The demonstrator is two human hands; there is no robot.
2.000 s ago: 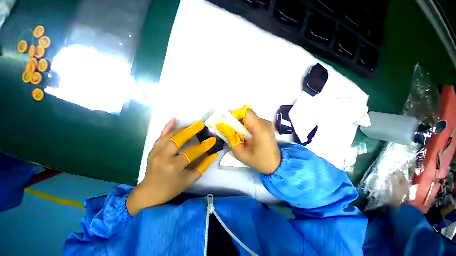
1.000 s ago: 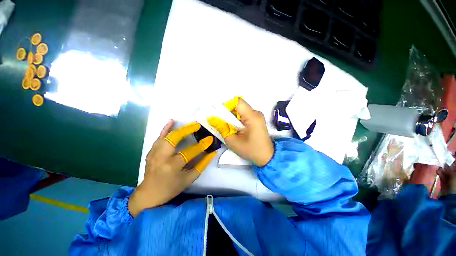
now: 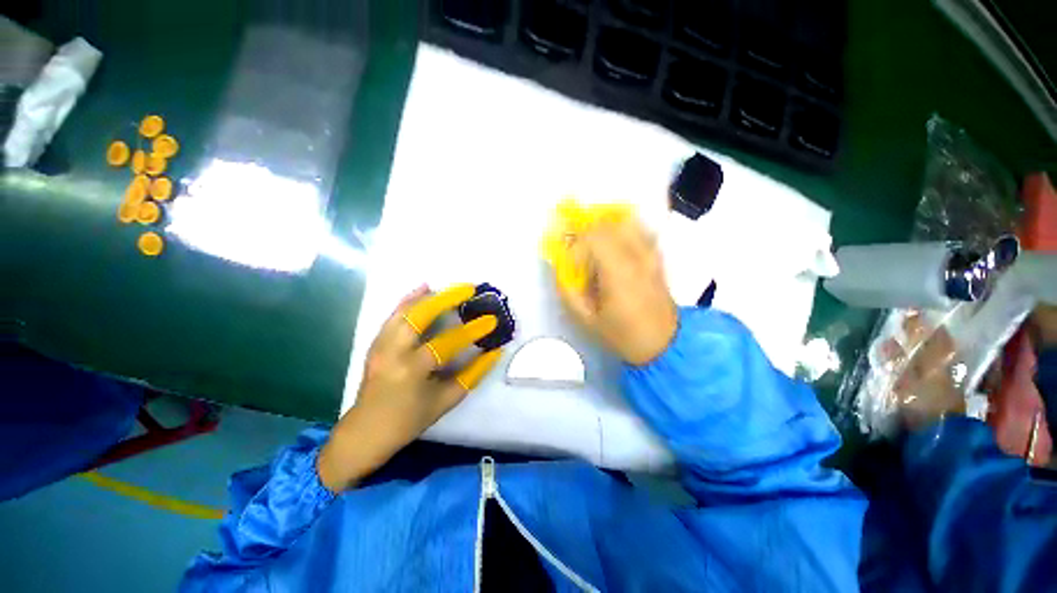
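My left hand [image 3: 406,365], with yellow-orange finger cots, holds a black glossy housing [image 3: 489,315] down on the white work sheet [image 3: 464,174]. My right hand [image 3: 620,278] is above the sheet to the right of the housing, blurred, its cotted fingers bent. I cannot tell whether it holds the white wipe. A white half-round piece [image 3: 547,361] lies just below and right of the held housing. A second black housing [image 3: 697,185] lies at the upper right of the sheet. A small black part [image 3: 706,294] shows beside my right wrist, mostly hidden.
A black blister tray [image 3: 649,99] is at the top. Spare finger cots [image 3: 141,191] and a shiny clear sheet [image 3: 249,214] lie left, crumpled tissue [image 3: 52,104] far left. A translucent bottle [image 3: 893,273], plastic bags [image 3: 893,382] and another person's hand [image 3: 927,371] are at right.
My right hand has moved right and away from the held housing, so the housing shows more fully. The white wipe is no longer visible over it. The other person's hand has come in over the bags.
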